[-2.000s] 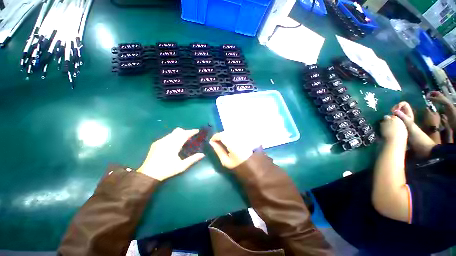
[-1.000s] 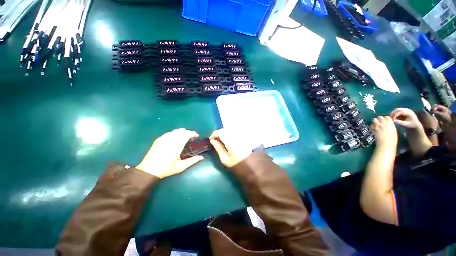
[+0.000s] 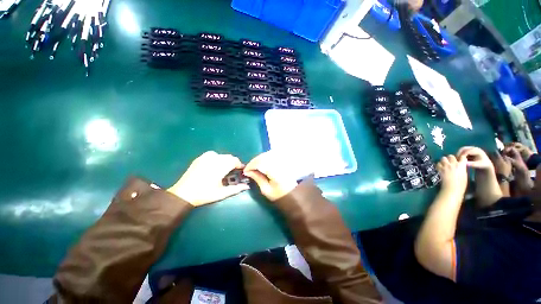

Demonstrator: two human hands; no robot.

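A small black housing [image 3: 235, 177] is held above the green bench top, a little left of the parts tray. My left hand [image 3: 209, 178] grips it from the left, thumb below and fingers above. My right hand [image 3: 267, 176] has its fingertips on the housing's right end. Most of the housing is hidden by the fingers. The white parts tray [image 3: 354, 161] with a light blue rim lies just right of and behind my right hand; its inside is overexposed, so its contents cannot be told.
Laid-out housings [image 3: 258, 76] stand in columns behind. The neighbour's housings [image 3: 396, 138] form a slanting double row at right, near loose white parts [image 3: 438, 135] and paper sheets [image 3: 362, 54]. Cable bundles [image 3: 71, 24] lie far left, a blue bin [image 3: 296, 15] behind. A person's hands [image 3: 462, 166] work at right.
The housing has turned in my hands, now showing less of its dark red face. The view has shifted, so the laid-out housings appear higher. The neighbour's arms have moved slightly.
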